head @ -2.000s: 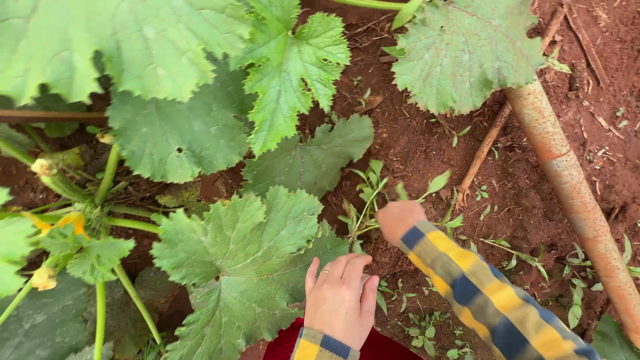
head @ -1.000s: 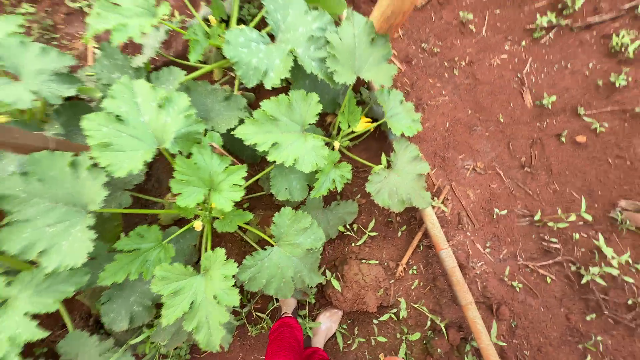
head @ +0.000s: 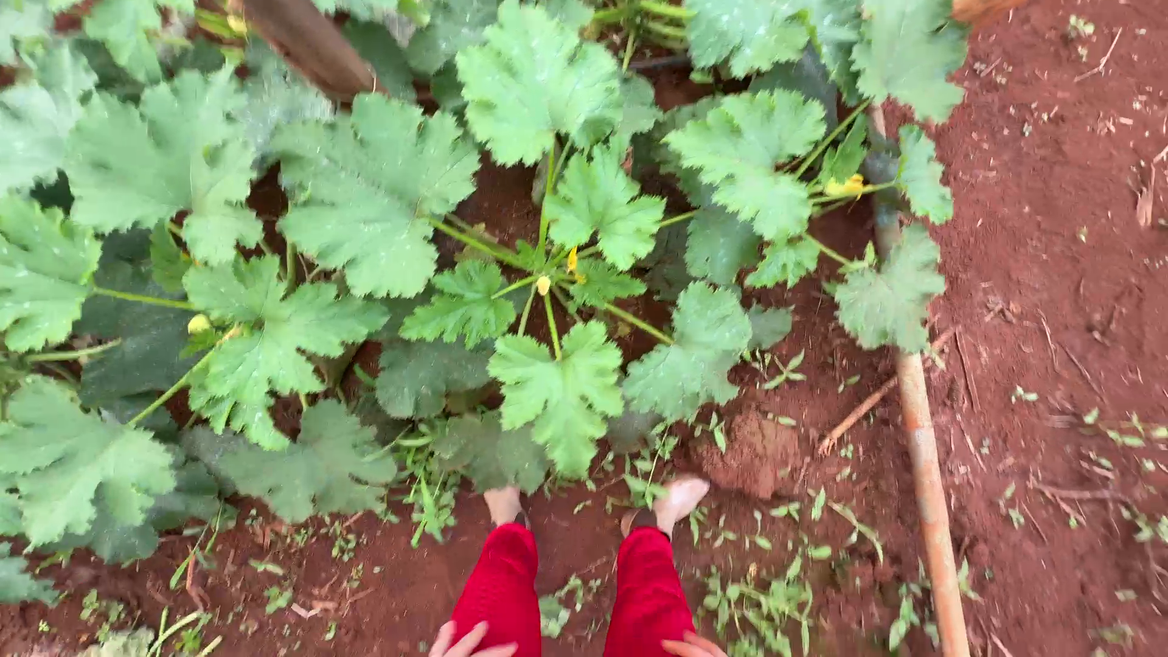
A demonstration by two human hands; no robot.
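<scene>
Only the fingers of my left hand (head: 472,641) show at the bottom edge, spread over the left leg of my red trousers (head: 507,575). At the same edge, a few fingers of my right hand (head: 693,646) lie by the right trouser leg; the rest is out of frame. Neither hand shows an object in it. Beyond my feet (head: 680,502) grows a squash plant (head: 561,388) with broad lobed leaves, pale buds and a yellow flower (head: 849,186).
A rusty metal pole (head: 929,493) runs along the right side, with a thin stick (head: 858,415) beside it. A brown post (head: 310,46) slants in at upper left. Small weeds (head: 762,602) dot the red soil (head: 1031,301).
Two seconds ago both hands were down by the leaves, my right at small weeds; now they are at my trouser legs. The view has risen and widened.
</scene>
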